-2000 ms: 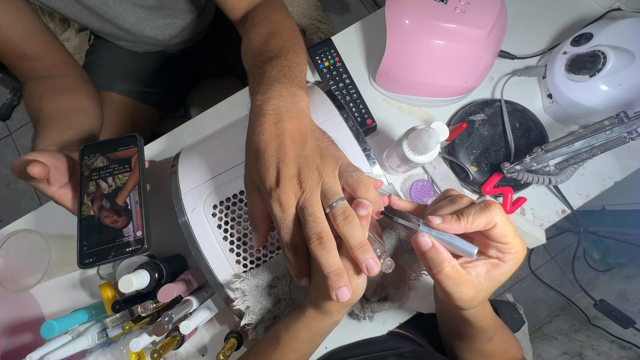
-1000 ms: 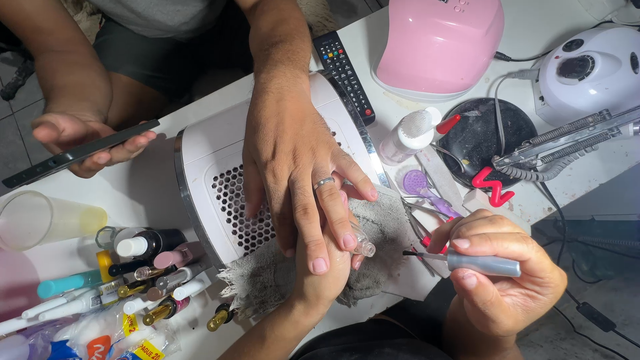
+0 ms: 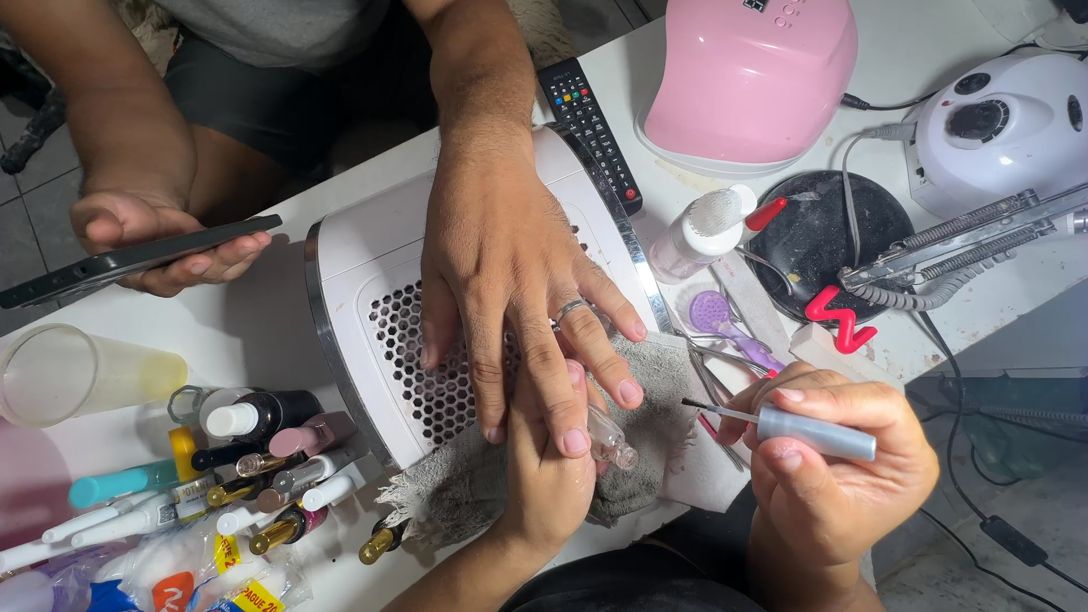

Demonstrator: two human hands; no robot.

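Note:
My right hand [image 3: 837, 459] holds a nail polish brush by its grey-blue cap [image 3: 816, 432], the dark bristles pointing left, apart from any nail. My left hand [image 3: 552, 476] lies under the fingers of another person's hand [image 3: 518, 297] and holds a small open clear glass bottle [image 3: 610, 438]. That person's hand, with a silver ring, rests spread over a white nail dust collector [image 3: 382, 255] with a honeycomb grille. A grey towel [image 3: 650, 416] lies beneath the bottle. The person's other hand [image 3: 170, 242] holds a black phone [image 3: 140, 255].
Polish bottles [image 3: 289, 476] crowd the lower left beside a plastic cup [image 3: 81, 374]. A remote control [image 3: 591, 132], a pink nail lamp [image 3: 752, 81], a white pump bottle [image 3: 701, 234], a purple brush [image 3: 727, 327], metal tools, a nail drill unit [image 3: 1003, 127] and a lamp arm [image 3: 952, 238] stand around the right side.
My right hand has moved the brush away from the other person's fingers, to the right. The phone has turned from facing the camera to nearly edge-on.

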